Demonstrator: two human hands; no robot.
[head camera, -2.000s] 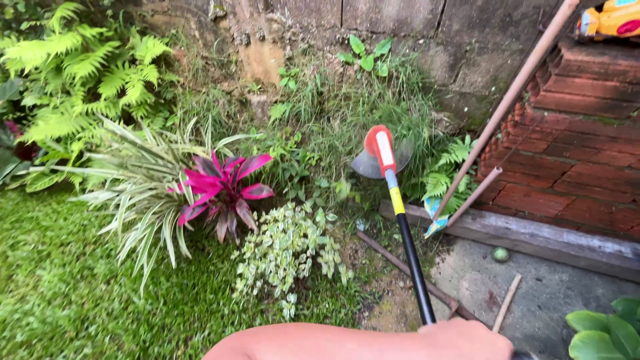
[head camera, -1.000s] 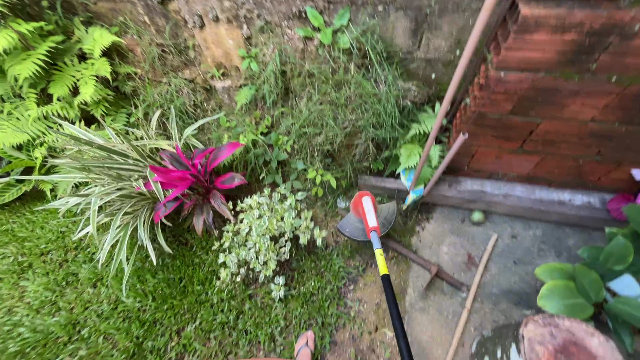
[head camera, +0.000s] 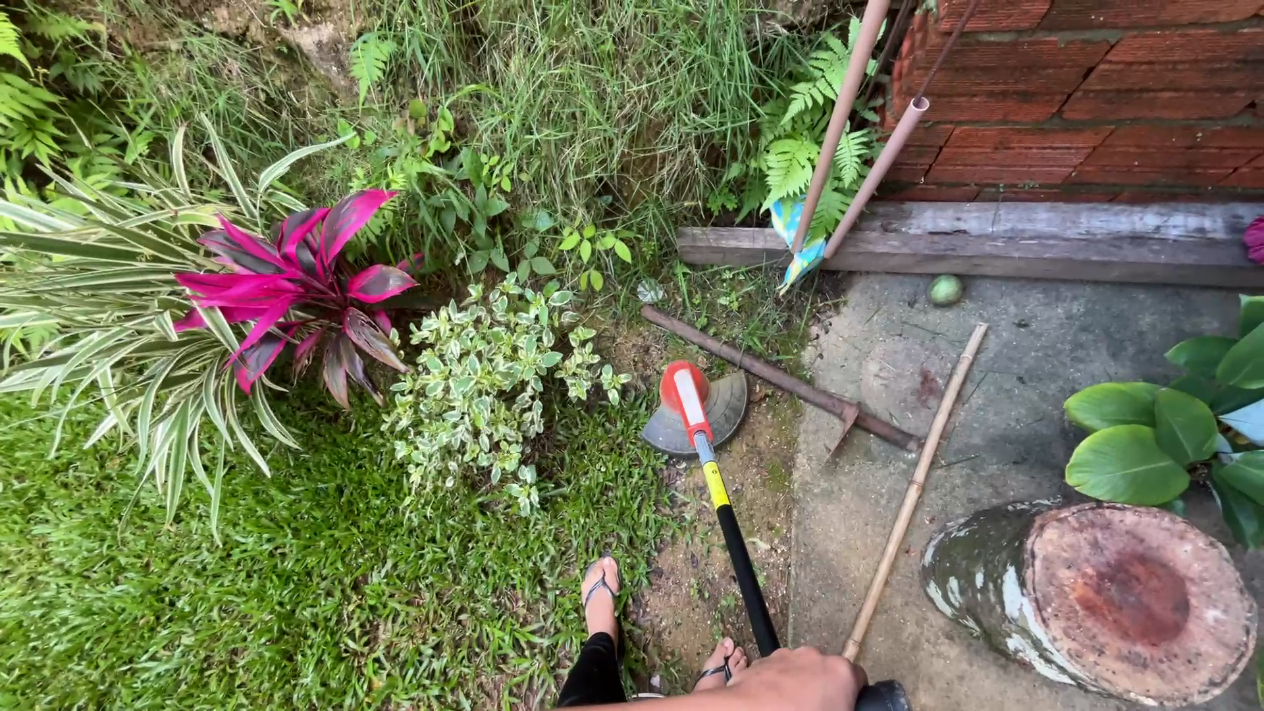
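Note:
One hand (head camera: 802, 679) is closed around the black shaft of a string trimmer (head camera: 743, 568) at the bottom edge; the arm comes in from the lower left, so I take it as my left hand. The trimmer's orange head (head camera: 685, 393) with its dark guard hangs over bare soil, between a variegated shrub (head camera: 494, 380) and a rusty metal bar (head camera: 760, 367). Its black rear end shows just right of the hand. My right hand is not in view. A magenta-leaved cordyline (head camera: 296, 286) grows left of the shrub.
Two sandaled feet (head camera: 600, 592) stand below the trimmer head. A bamboo stick (head camera: 913, 494) and a tree stump (head camera: 1136, 597) are on the concrete. A wooden beam (head camera: 938, 242), leaning pipes (head camera: 874, 183) and a red brick wall (head camera: 1116, 109) lie beyond. Tall grass (head camera: 612, 118) grows at the back.
The trimmer head has come down from the tall grass near the leaning pipes to the bare soil beside the shrub. The view has tilted downward.

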